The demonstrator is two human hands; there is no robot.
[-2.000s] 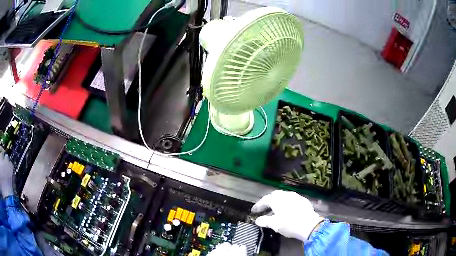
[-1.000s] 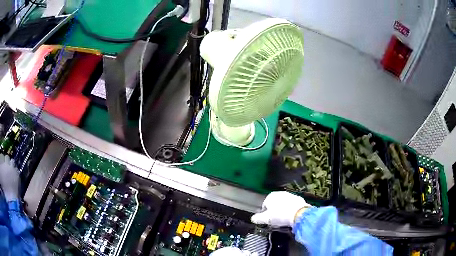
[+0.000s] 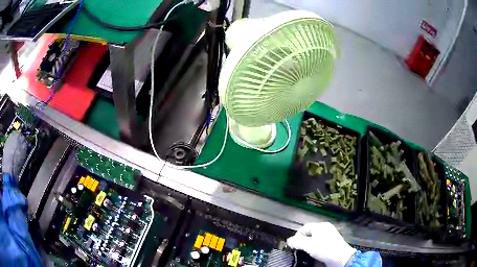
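My right hand (image 3: 323, 243), in a white glove and blue sleeve, is at the bottom right of centre. Its fingertips are close together at the top right edge of a circuit board (image 3: 222, 258) in a black carrier, just above a finned grey metal block (image 3: 281, 258). Whether the fingers pinch a small part cannot be told. The board carries yellow blocks and is cut off by the bottom edge. My left hand is out of the picture.
A second board (image 3: 104, 221) lies to the left, with a green strip board (image 3: 107, 167) along its top. A coworker's gloved hand (image 3: 15, 151) is at far left. Beyond the metal rail (image 3: 209, 190) stand a pale green fan (image 3: 282, 68) and black bins of olive pieces (image 3: 329, 161).
The view has shifted, so the boards sit lower and further right. My left hand has dropped out of the picture. My right hand stays at the board's top edge. The coworker's hand has moved up.
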